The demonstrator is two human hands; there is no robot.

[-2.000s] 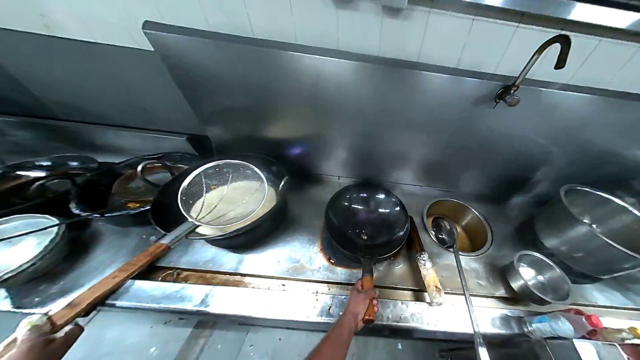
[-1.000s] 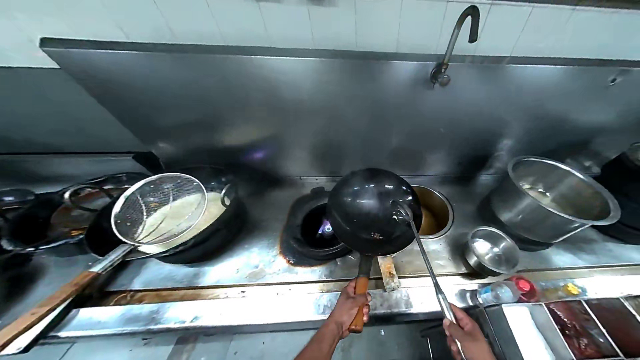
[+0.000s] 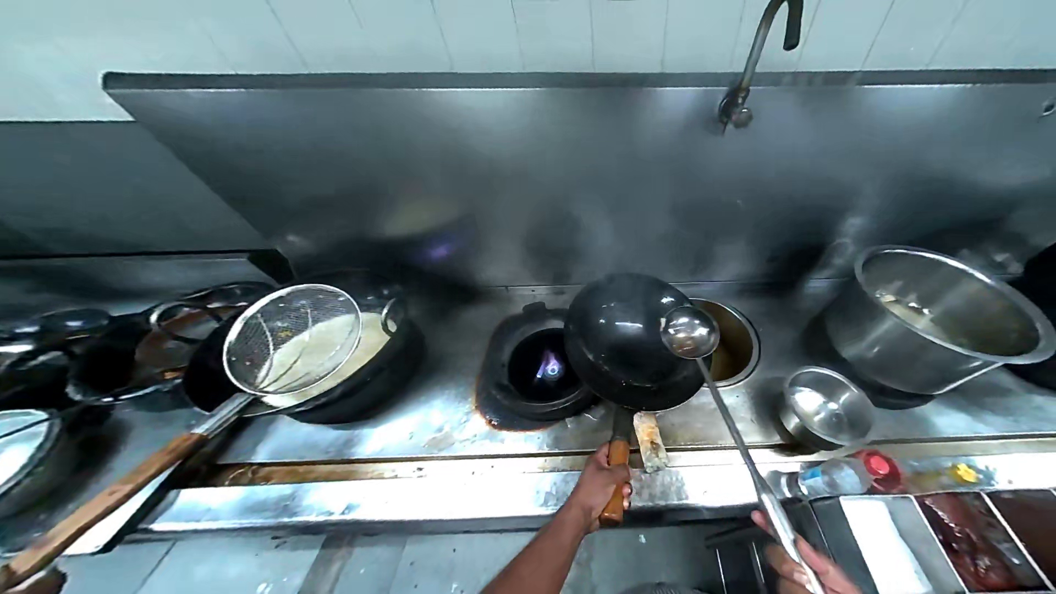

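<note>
My left hand point(image 3: 605, 488) is closed around the wooden handle of a black wok point(image 3: 631, 342), held between the lit burner point(image 3: 540, 371) and a round well of brownish liquid point(image 3: 730, 342), which it partly hides. The wok is tilted. My right hand point(image 3: 800, 561) grips the metal shaft of a long ladle point(image 3: 690, 332), whose bowl is at the wok's right side. Whether they touch I cannot tell. A stick-like tool with a pale, worn end point(image 3: 650, 444) lies beside the wok's handle.
At left, another person's hand point(image 3: 37, 580) holds a wire strainer point(image 3: 290, 340) over a larger wok of pale liquid point(image 3: 375, 367). To the right stand a steel pot point(image 3: 932, 330), a steel bowl point(image 3: 827, 408), bottles point(image 3: 835, 477) and sauce trays point(image 3: 969, 536). A tap point(image 3: 737, 107) is above.
The wok has moved right, off the burner, which now shows a flame. The ladle, resting in the well two seconds ago, is now in my right hand.
</note>
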